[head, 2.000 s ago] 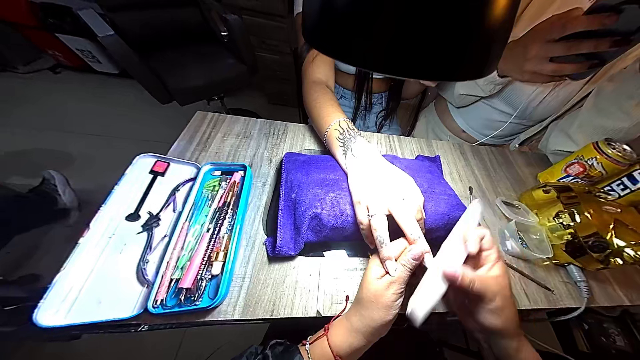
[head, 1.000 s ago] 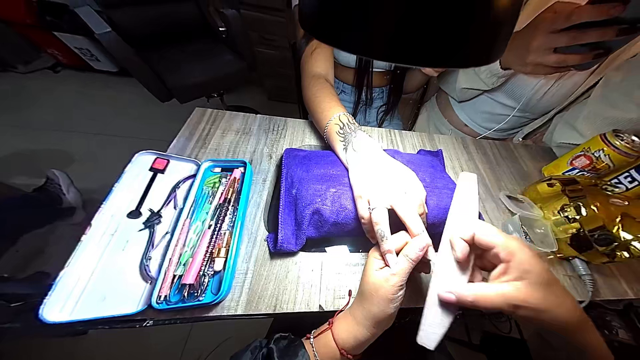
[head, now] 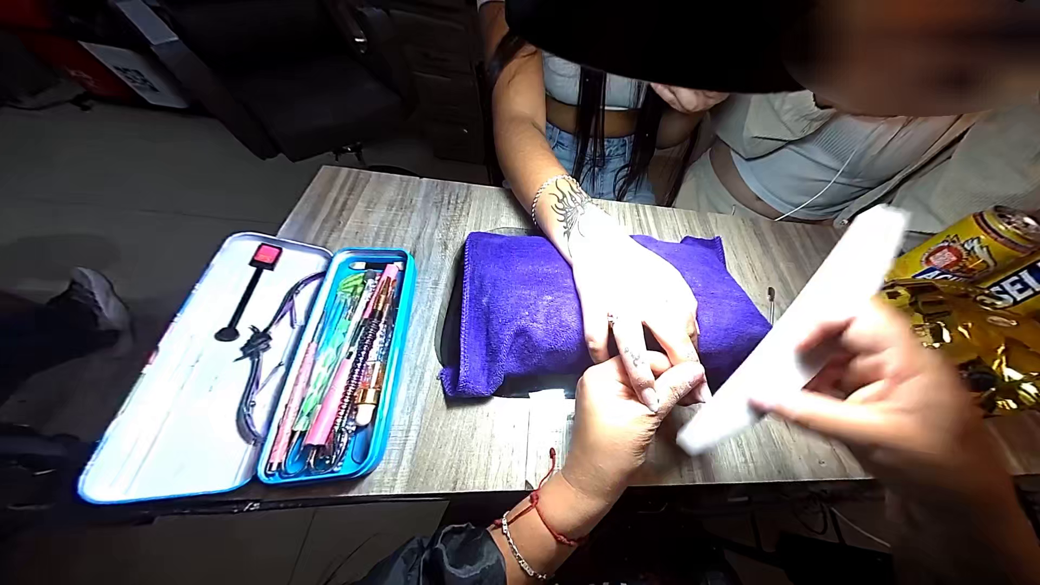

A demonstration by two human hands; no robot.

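My left hand [head: 621, 414], with a red cord and a chain bracelet at its wrist, grips a finger of another person's tattooed hand [head: 634, 284]. That hand lies palm down over a purple towel-covered cushion [head: 520, 317]. In my right hand [head: 886, 390] is a white nail file [head: 804, 325], held between thumb and fingers and slanting from upper right to lower left. Its lower end is beside the held fingertip; whether they touch I cannot tell. My right hand is slightly blurred.
An open blue-rimmed tin case [head: 406, 341] holding brushes and tools lies at the left of the wooden table [head: 366, 203]. Yellow cans [head: 967, 244] and gold wrapping [head: 959, 333] are at the right. A black lamp shade [head: 658, 41] hangs overhead; people sit across the table.
The file was steeper one second ago and now tilts further right at its top. My right hand has changed its angle with it. My left hand keeps hold of the other person's finger.
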